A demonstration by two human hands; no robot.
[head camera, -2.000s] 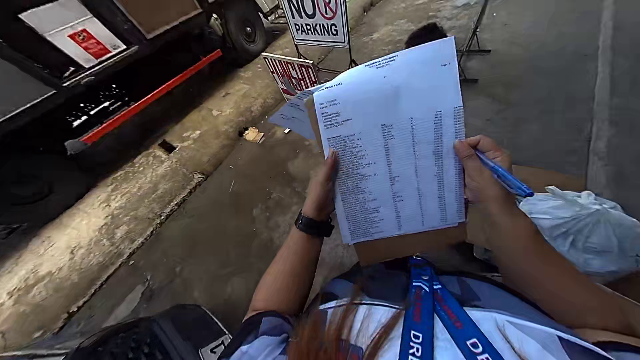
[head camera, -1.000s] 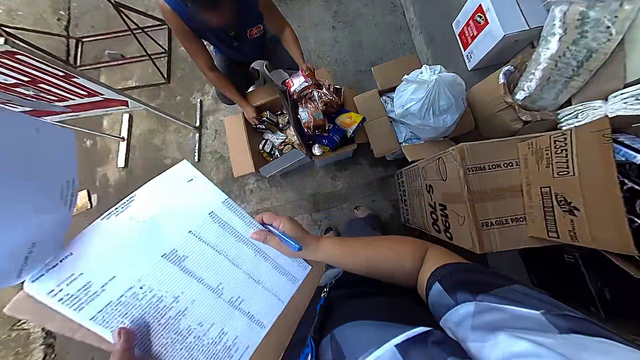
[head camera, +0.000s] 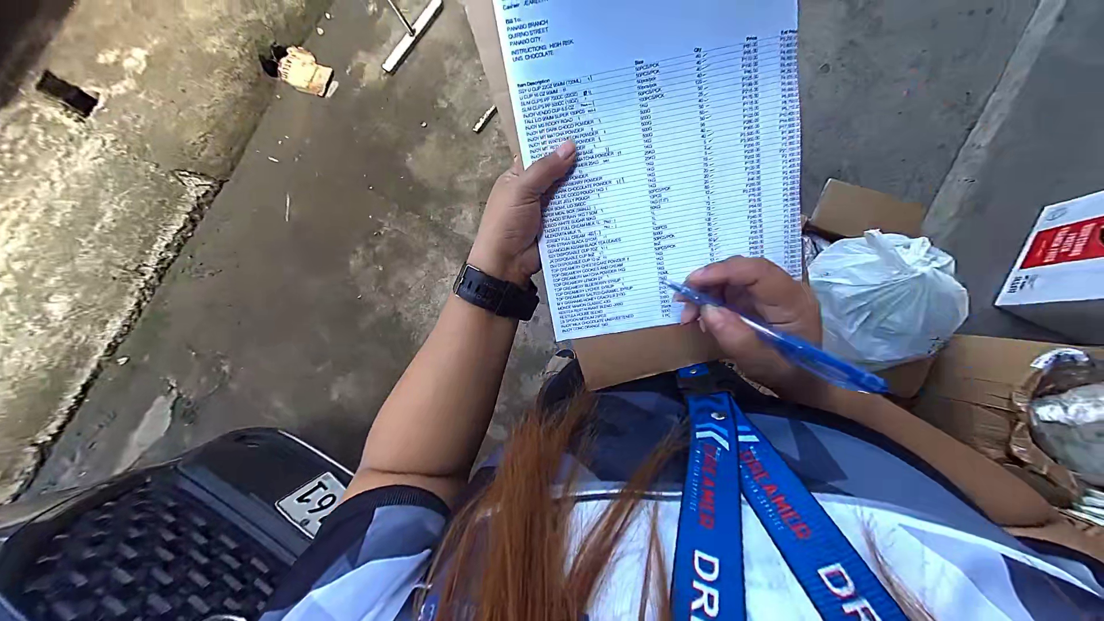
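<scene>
My left hand [head camera: 517, 211] grips the left edge of a printed paper list [head camera: 655, 172], thumb on top of the sheet. Behind the paper lies a piece of brown cardboard [head camera: 647, 354], which shows below it and at its upper left. Between the fingers of my right hand [head camera: 759, 319] is a blue pen [head camera: 793, 345], its tip at the lower part of the list. The sheet bears rows of print with small handwritten marks. A black wristwatch [head camera: 496, 293] is on my left wrist. A blue lanyard [head camera: 711, 483] hangs over my chest.
To the right, a white plastic bag [head camera: 893, 297] sits by a cardboard box [head camera: 867, 210], with a white and red carton [head camera: 1061, 263] farther right. A foil-like package [head camera: 1074, 423] is at the right edge. A dark vehicle part [head camera: 155, 535] with a plate is at lower left.
The view has swung strongly, and the other person seen a second ago is out of view. My right hand with the pen has moved from the list's edge onto its lower rows.
</scene>
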